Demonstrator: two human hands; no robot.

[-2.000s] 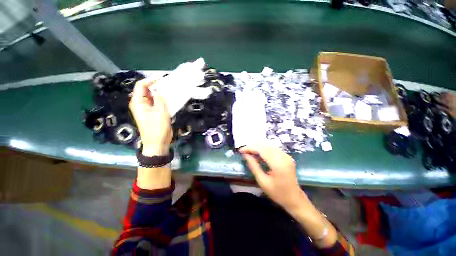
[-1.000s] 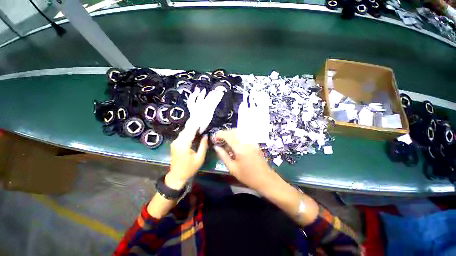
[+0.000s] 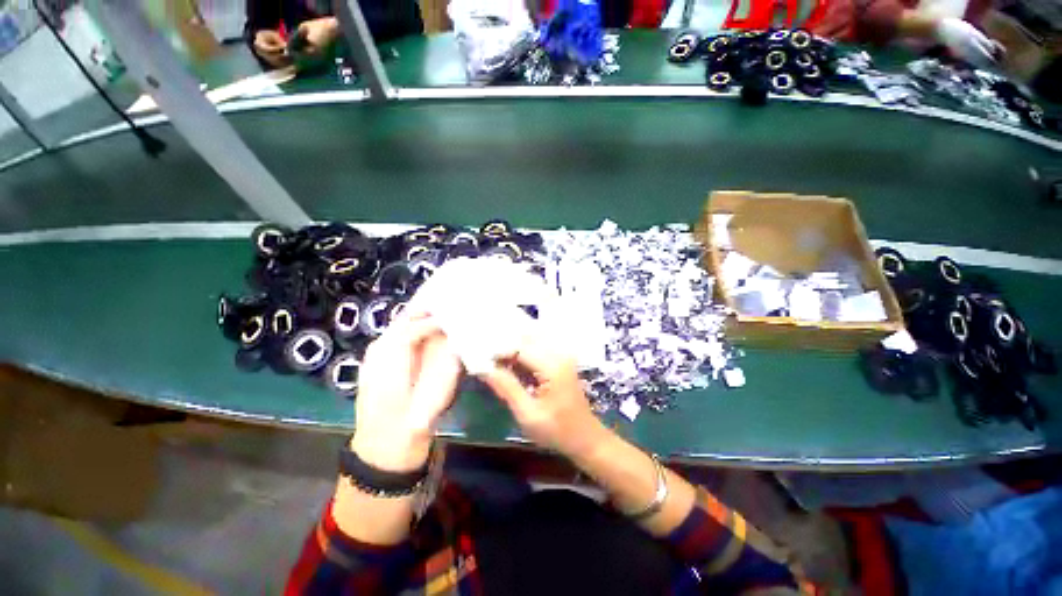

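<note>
My left hand (image 3: 396, 378), bare with a dark wristband, grips a bright white cloth, apparently a glove (image 3: 480, 305). My right hand (image 3: 545, 398), bare with a thin bracelet, pinches its lower edge. The glare hides its details and some fingertips. Another flat white shape (image 3: 585, 320), likely a second glove, lies between the heaps. Black round housings (image 3: 312, 349) with square centres are heaped at left. Small silver-white square parts (image 3: 658, 303) are heaped in the middle.
A cardboard box (image 3: 804, 334) with white square pads is right of the silver-white heap. More black housings (image 3: 978, 332) lie beyond it. Grey posts (image 3: 210, 116) rise at left. Across the belt (image 3: 489, 151) are people's hands, a clear bag (image 3: 495, 41) and more parts.
The view has tilted up, showing the far side. The white glove was over the housings near my left hand; now it is bunched between both hands. The white shape between the heaps stays.
</note>
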